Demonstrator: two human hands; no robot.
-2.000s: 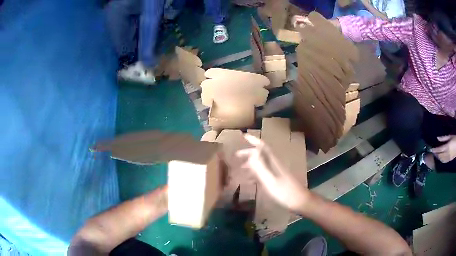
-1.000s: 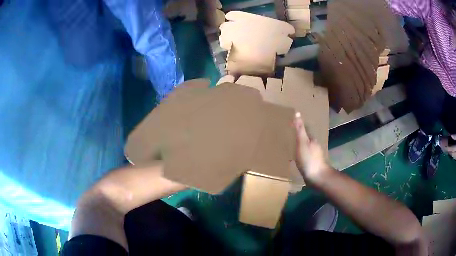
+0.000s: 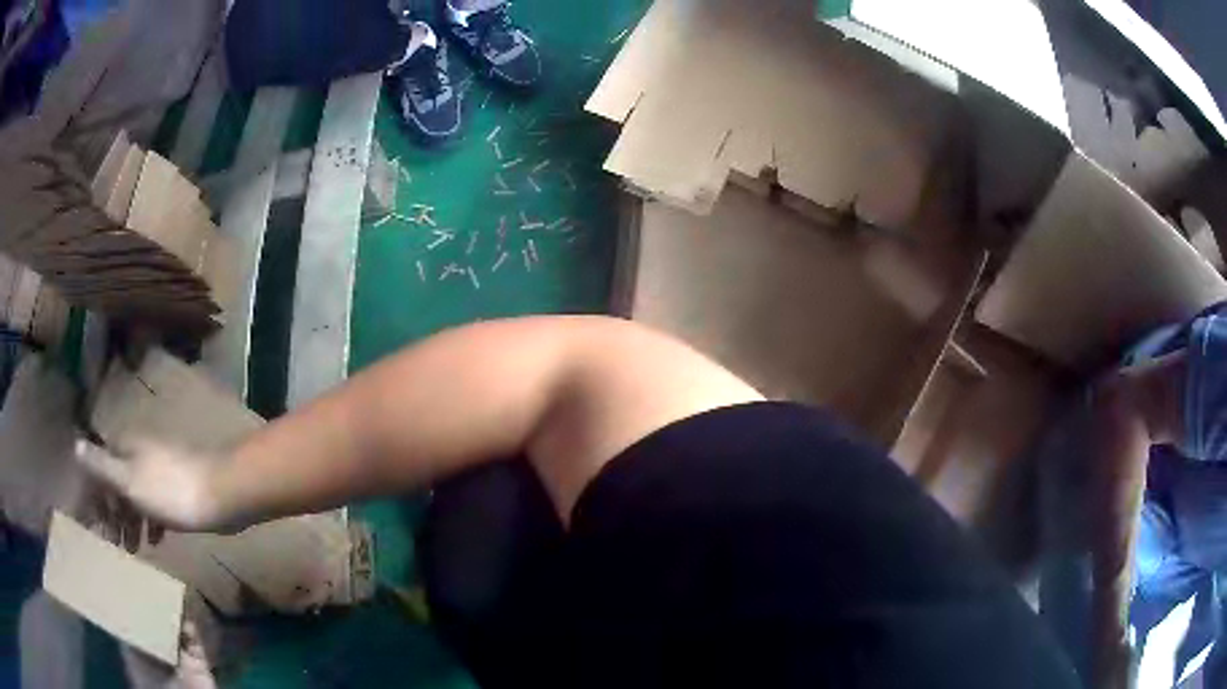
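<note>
The part-folded mailer box (image 3: 115,588) is at the lower left, with a pale rectangular side facing me. Part of my left hand (image 3: 193,660) shows at its lower right corner, gripping it; the rest is hidden or cut off. My right hand (image 3: 151,485) is blurred just above the box, one finger pointing left and the others bent down near brown cardboard. Whether it grips the cardboard is not clear. Flat blanks (image 3: 276,559) lie to the right of the box, partly behind my right forearm.
The fanned pile of blanks (image 3: 108,249) and pallet slats (image 3: 323,242) are at the left. A person's shoes (image 3: 428,88) stand beyond. Cardboard slivers (image 3: 471,249) litter the green floor. A large open carton (image 3: 754,289) holds cardboard pieces at the right, beside another person's arm (image 3: 1120,498).
The view has swung right, putting the box and hands at the lower left. The large carton has come into view. The box has turned, its broad brown panel no longer facing me.
</note>
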